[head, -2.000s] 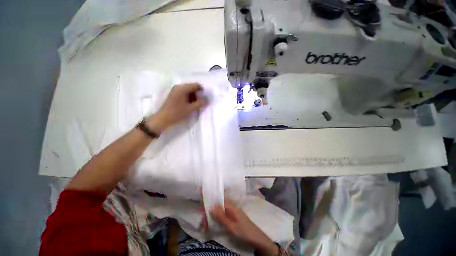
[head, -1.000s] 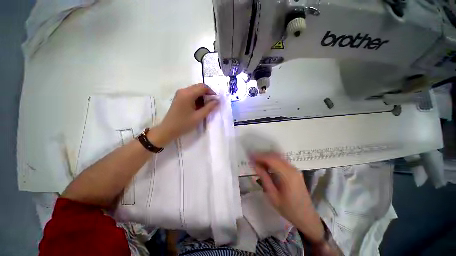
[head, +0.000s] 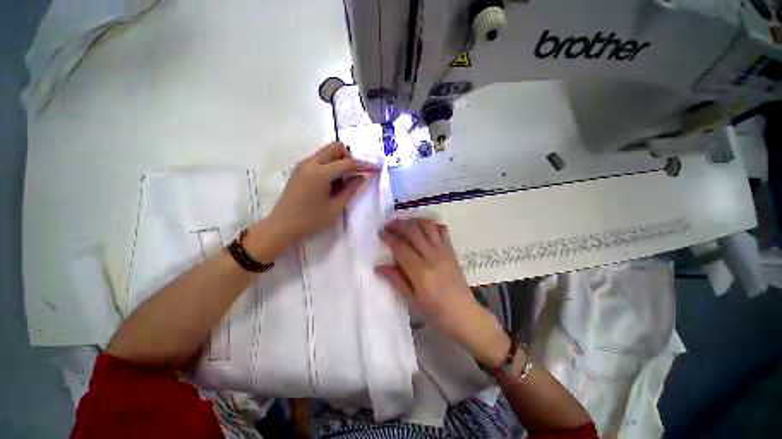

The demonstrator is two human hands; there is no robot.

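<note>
The white garment panel (head: 279, 317) with dark double stitch lines and a narrow welt outline lies on the table left of the needle and hangs over the front edge. A folded white strip (head: 386, 360) runs along its right edge up to the lit presser foot (head: 390, 141). My left hand (head: 321, 193) pinches the strip's top end just in front of the foot, finger and thumb together. My right hand (head: 420, 261) rests on the strip's right edge lower down, thumb and fingers on the cloth. Whether the needle is in the cloth is hidden by glare.
The brother machine head (head: 583, 51) stands at the upper right. Ruler marks (head: 583, 244) run along the table's front edge. White cloth (head: 81, 34) lies at the back left. More stitched white pieces (head: 600, 334) hang at the front right. A striped apron (head: 343, 422) covers my lap.
My right hand has come in from the right onto the strip's edge. My left hand still pinches the strip's top end near the foot. The view has shifted slightly.
</note>
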